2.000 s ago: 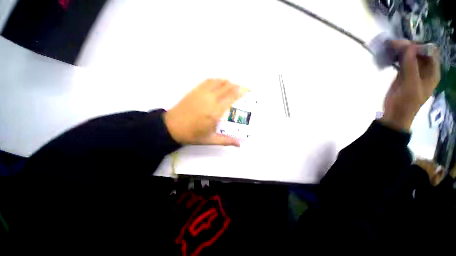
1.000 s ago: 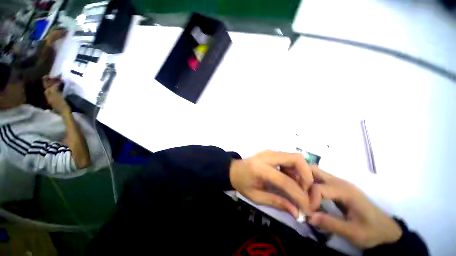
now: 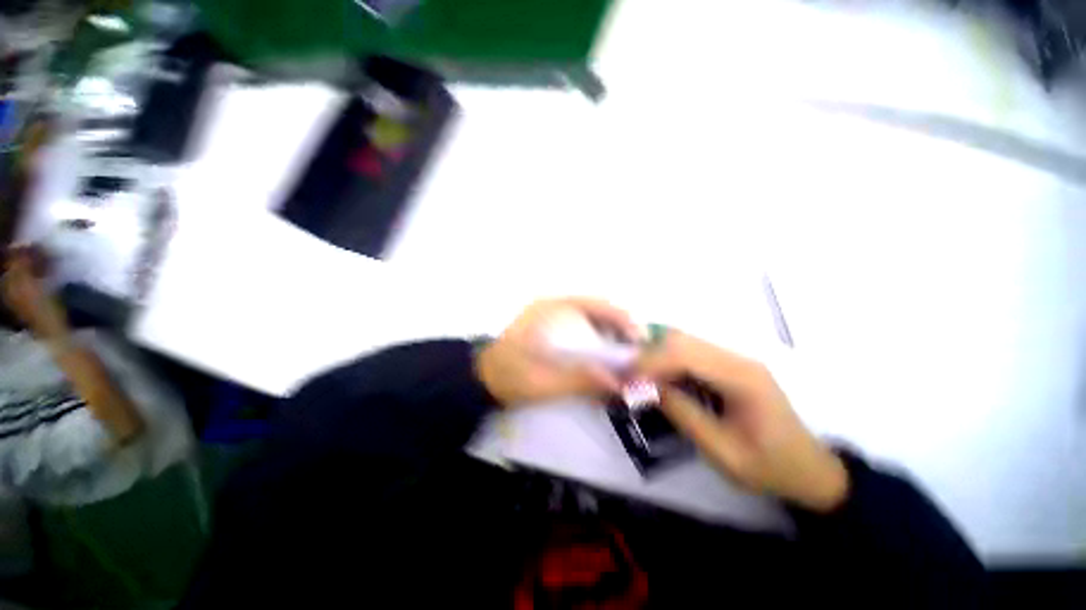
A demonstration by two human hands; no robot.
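Note:
My left hand holds a white part, likely the front housing, its face blurred. A small green patch shows at its right edge, by my right fingertips. My right hand is beside it, with the fingertips of both hands close together. The black base unit, with a pale part on it, is under my right hand and held by it. The fingers hide the cable and any plug. The slim silver tool, possibly tweezers, lies on the white table to the right of my hands.
The white tabletop has an open black box at the back left with yellow and red items. Another person's arm is at the far left, near black and white parts. A green surface lies beyond.
The view has shifted, and the picture is blurred. The white part now shows raised in my left hand. The black base unit shows more clearly under my right hand.

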